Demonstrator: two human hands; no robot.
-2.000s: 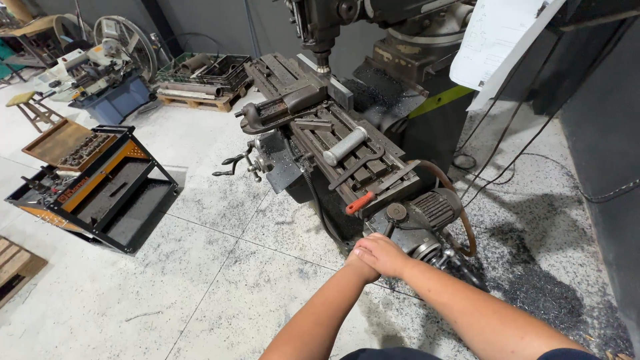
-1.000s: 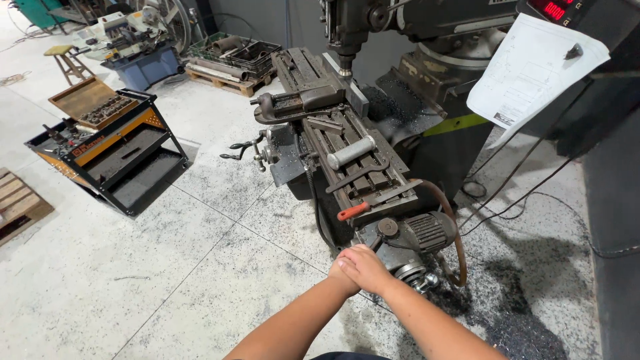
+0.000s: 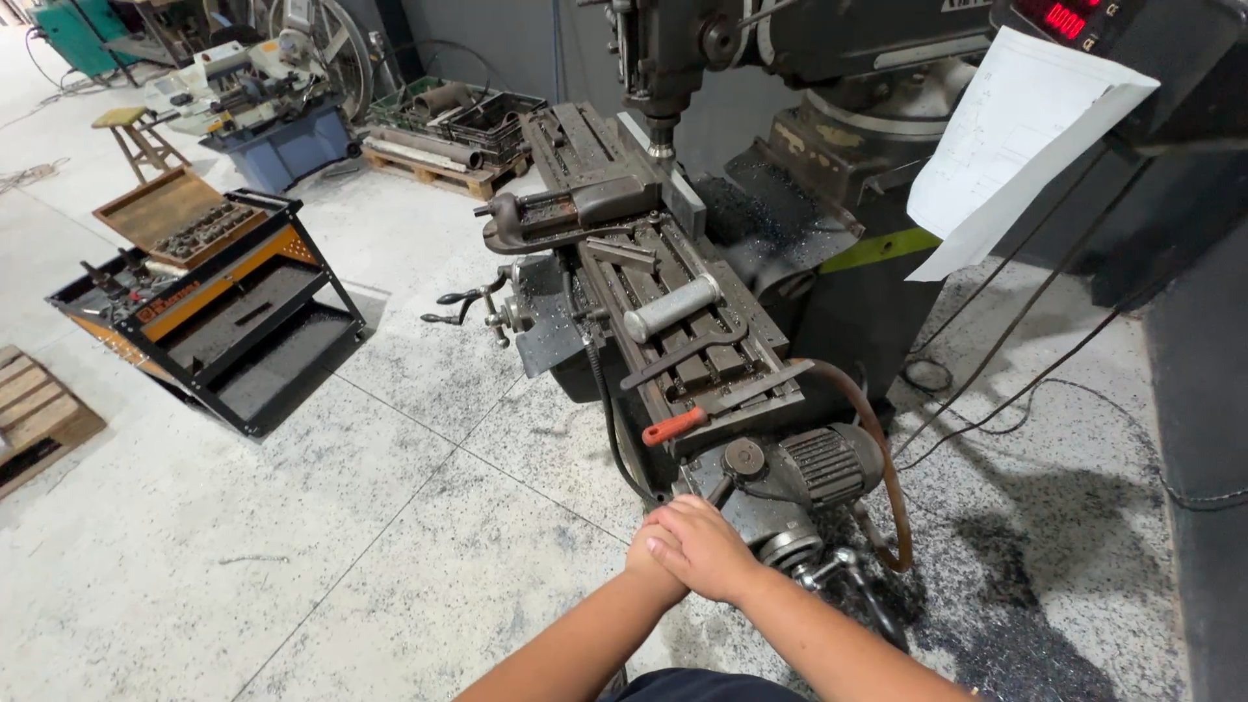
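Observation:
My left hand (image 3: 653,561) and my right hand (image 3: 704,548) are clasped together at the near end of a milling machine, the right lying over the left. A lever with a round hub (image 3: 744,457) is close to my fingers; whether they touch it cannot be told. Beyond them, on the slotted machine table (image 3: 694,366), lie a file with an orange handle (image 3: 675,426), a bent steel bar (image 3: 687,353) and a pale metal cylinder (image 3: 673,307). A machine vise (image 3: 575,207) sits farther back, beside the spindle (image 3: 661,136).
At left stands a black and orange tool cart (image 3: 244,317) bearing a wooden box of collets (image 3: 205,229). A crank handle (image 3: 463,304) juts from the machine's left. Paper (image 3: 1024,136) hangs at upper right. Metal chips litter the floor (image 3: 409,546); cables run at right.
My hands stay clasped near the machine's end. The view has shifted, bringing the red-lit display at upper right into sight since the oldest frame.

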